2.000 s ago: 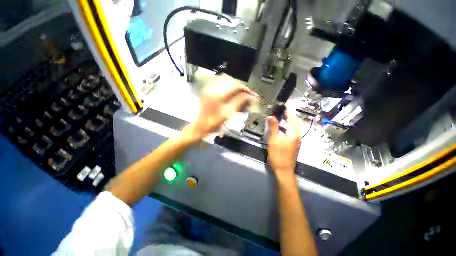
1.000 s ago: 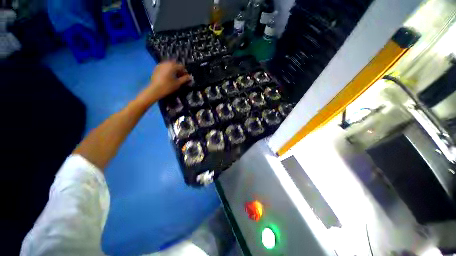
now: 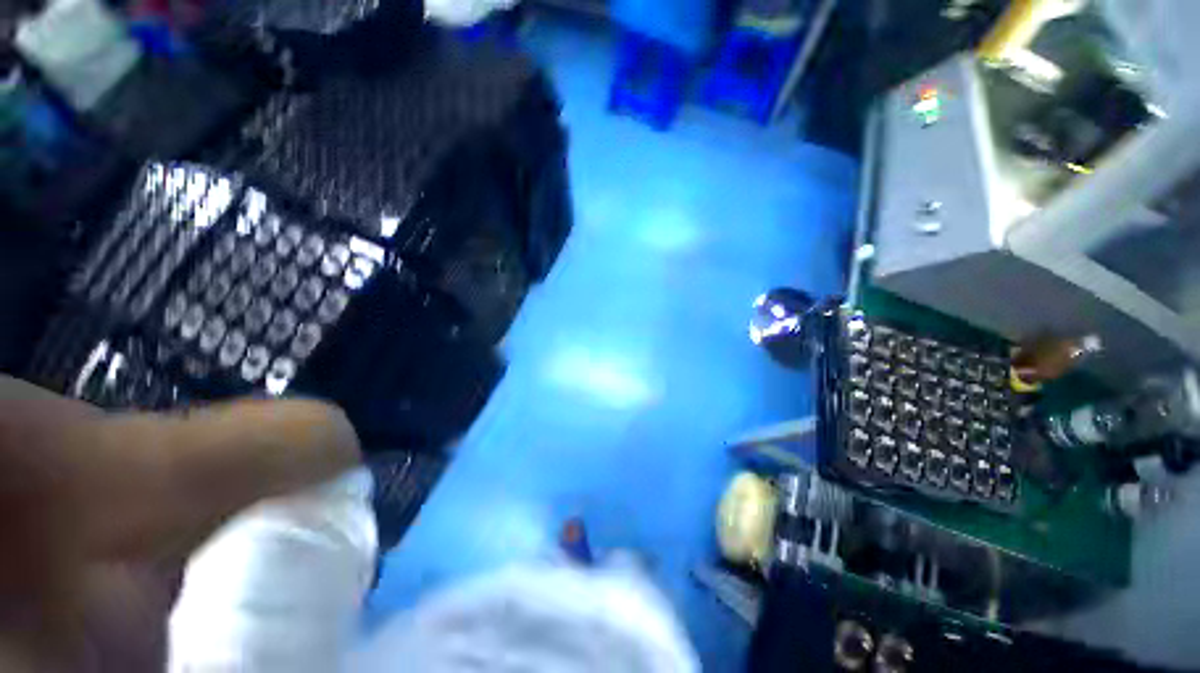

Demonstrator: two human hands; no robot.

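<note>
My left hand, large, blurred and cut off by the left edge, is close to the camera above a white sleeve. Its fingers cannot be made out clearly, nor whether it holds anything. My right hand is not in view. Beyond my left hand, a black tray shows rows of shiny round parts. Another black blister tray with shiny modules in its pockets lies on the green bench at the right.
Blue floor runs between the two sides. Dark stacked trays stand at the left. The grey machine is at the upper right, with bottles near the right tray. Blue stools stand at the back.
The view has swung left, away from the machine opening. My left hand has left the module tray beside the machine and is now large and near the camera.
</note>
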